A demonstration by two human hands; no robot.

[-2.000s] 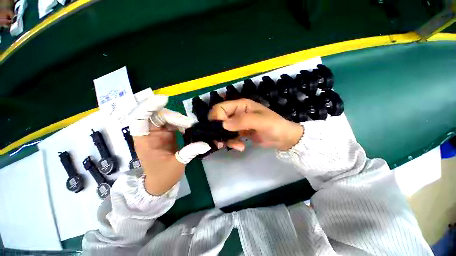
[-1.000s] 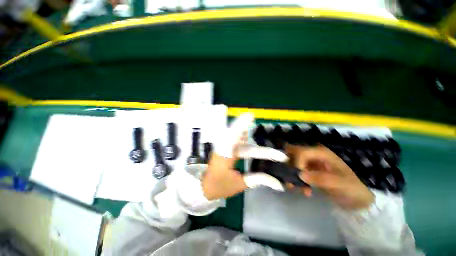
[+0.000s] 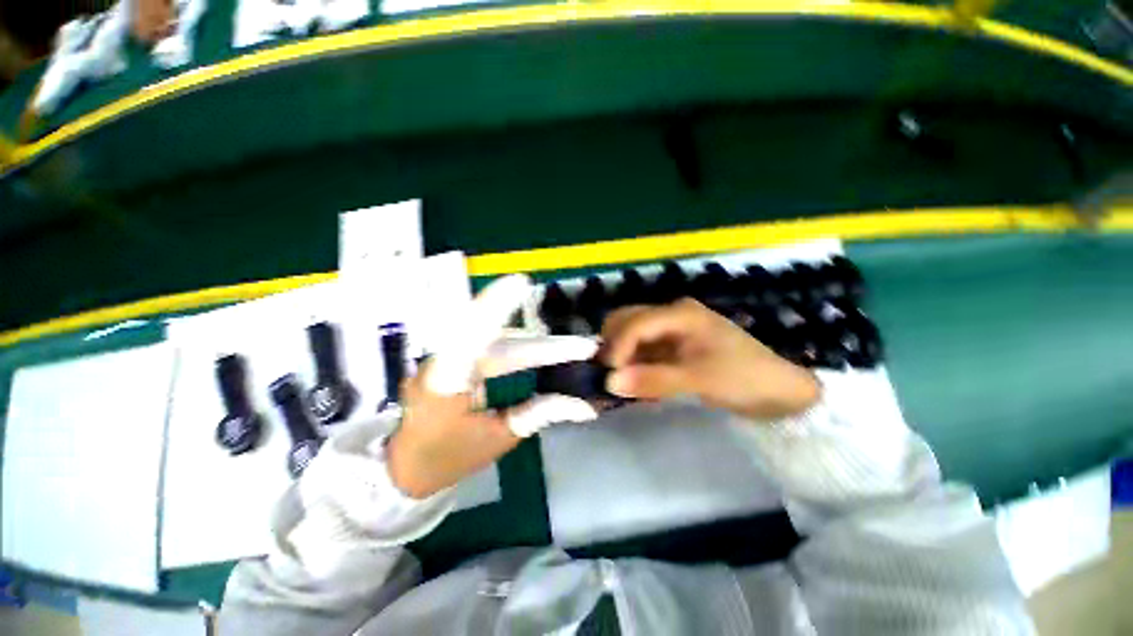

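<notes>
My left hand (image 3: 478, 398), with white finger cots, holds a black wristwatch (image 3: 572, 378) between its fingers and thumb, above the sheets. My right hand (image 3: 696, 360), bare, grips the right end of the same watch with bent fingers. The fingers hide much of the watch, and its strap ends cannot be made out. Closed black watches (image 3: 814, 311) stand in rows on a white sheet behind and right of my hands. Open watches (image 3: 236, 405) lie on the left white sheet (image 3: 205, 522), partly hidden by my left sleeve.
A yellow edge (image 3: 696, 241) runs behind the sheets, with the dark green conveyor (image 3: 497, 162) beyond it carrying dark watches. A small paper slip (image 3: 382, 236) lies across the edge. Another white sheet (image 3: 81, 472) is at far left. A person's hand (image 3: 168, 18) shows at top left.
The view has swung right, then partly back left, so the sheets have shifted in the picture. Both hands remain on the watch; my right fingers are now bent closer around its end.
</notes>
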